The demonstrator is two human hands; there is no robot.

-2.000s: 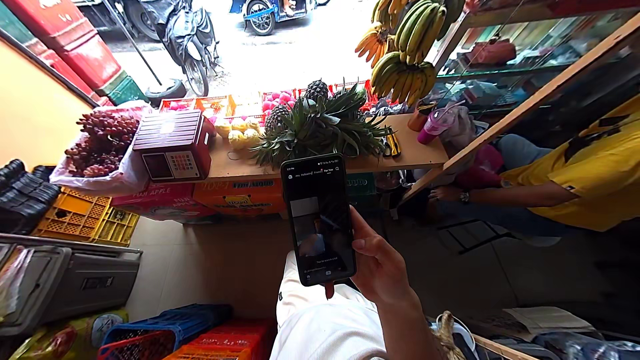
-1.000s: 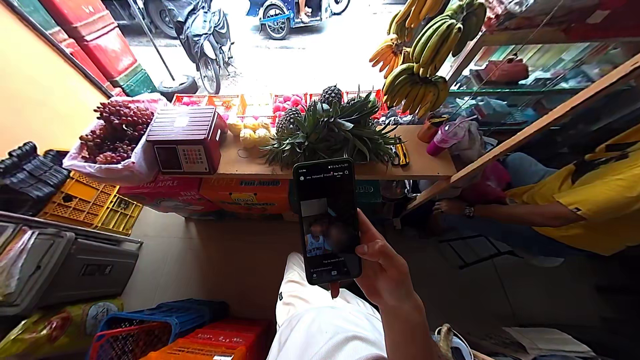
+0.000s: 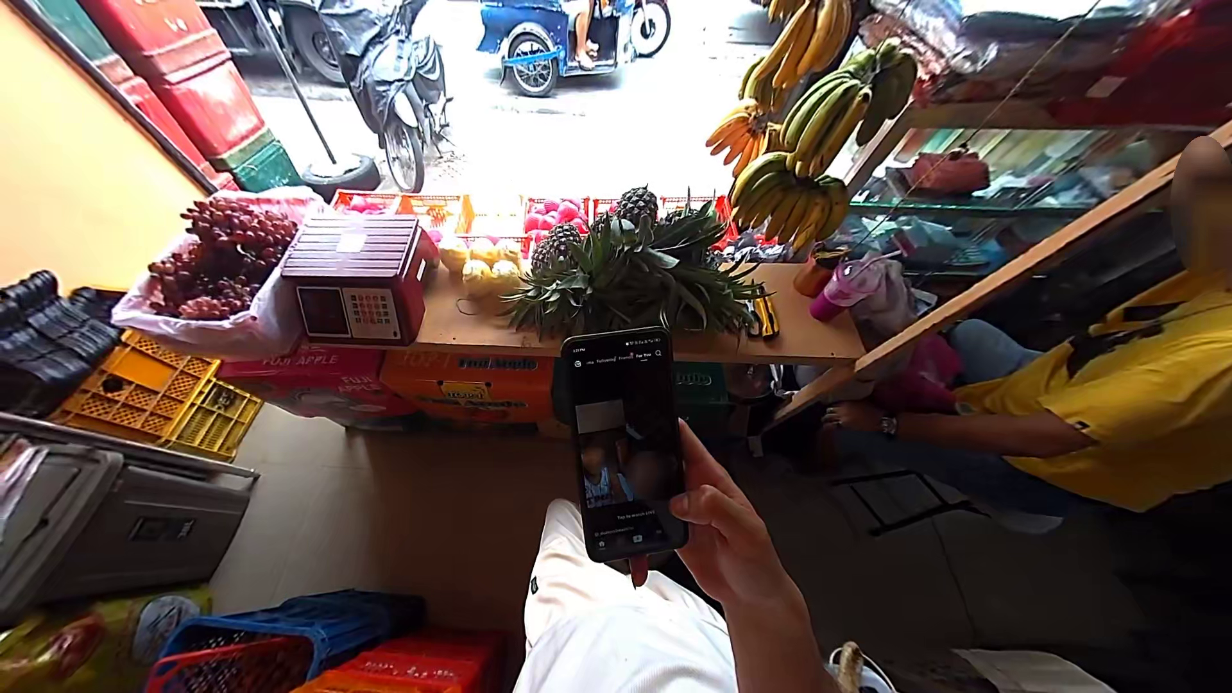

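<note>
My right hand (image 3: 727, 525) holds a black smartphone (image 3: 628, 448) upright, its lit screen towards me, the thumb at the screen's lower right edge. A fingertip shows below the phone. My left hand is not in view. Beyond the phone, pineapples with long green leaves (image 3: 626, 274) lie on a wooden counter (image 3: 452, 322). A weighing scale with a keypad (image 3: 354, 279) stands to their left, beside red grapes (image 3: 226, 255) in a plastic-lined container. Hands of bananas (image 3: 794, 197) hang at the upper right.
At the right sits a person in a yellow shirt (image 3: 1136, 395), behind a slanted wooden beam (image 3: 1020, 255). Fruit cartons (image 3: 462, 385) stand under the counter. A blue crate (image 3: 289, 630), a red crate (image 3: 423, 664) and a grey case (image 3: 135, 529) are at the lower left. A motorcycle (image 3: 399, 96) stands outside.
On the phone's screen, the picture has become brighter than two seconds ago. A blue vehicle outside has moved to the right. My right hand keeps its hold on the phone.
</note>
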